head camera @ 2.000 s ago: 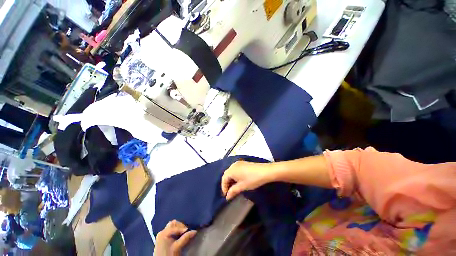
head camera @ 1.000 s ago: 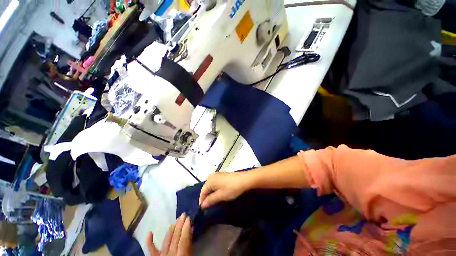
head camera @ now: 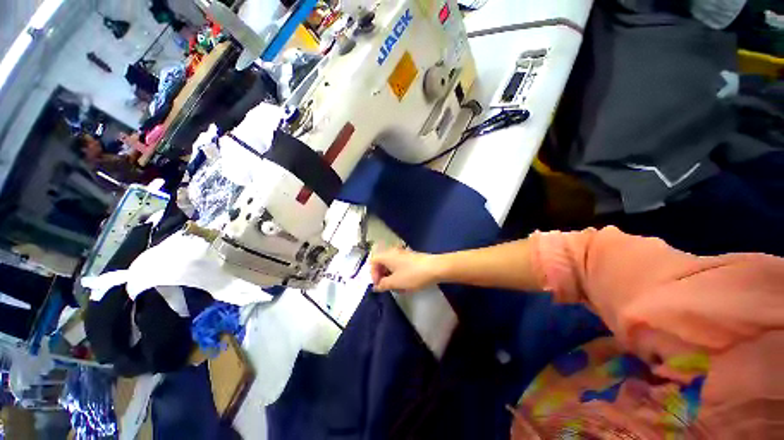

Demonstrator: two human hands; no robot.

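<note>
My right hand (head camera: 401, 270) has its fingers pinched on the top edge of a navy panel (head camera: 365, 365), just right of the needle area. The panel hangs down in folds from the fingers over the table's front. My left hand is not in view. The presser foot and needle area (head camera: 315, 259) sits under the cream-white JACK machine head (head camera: 365, 94); whether cloth lies under the foot cannot be told. Another navy piece (head camera: 421, 199) lies flat in the machine arm opening, its lower part behind my right forearm.
Black-handled snips (head camera: 503, 120) lie right of the machine. A black strip (head camera: 303, 163) drapes over the head. White fabric (head camera: 185, 266), a blue scrap (head camera: 217, 326) and brown cardboard (head camera: 230, 378) are at left. Grey panels (head camera: 645, 112) are piled at right.
My right hand has moved up towards the needle area, raising the navy panel's edge. My left hand has left the picture at the bottom. The view has shifted, showing more of the machine.
</note>
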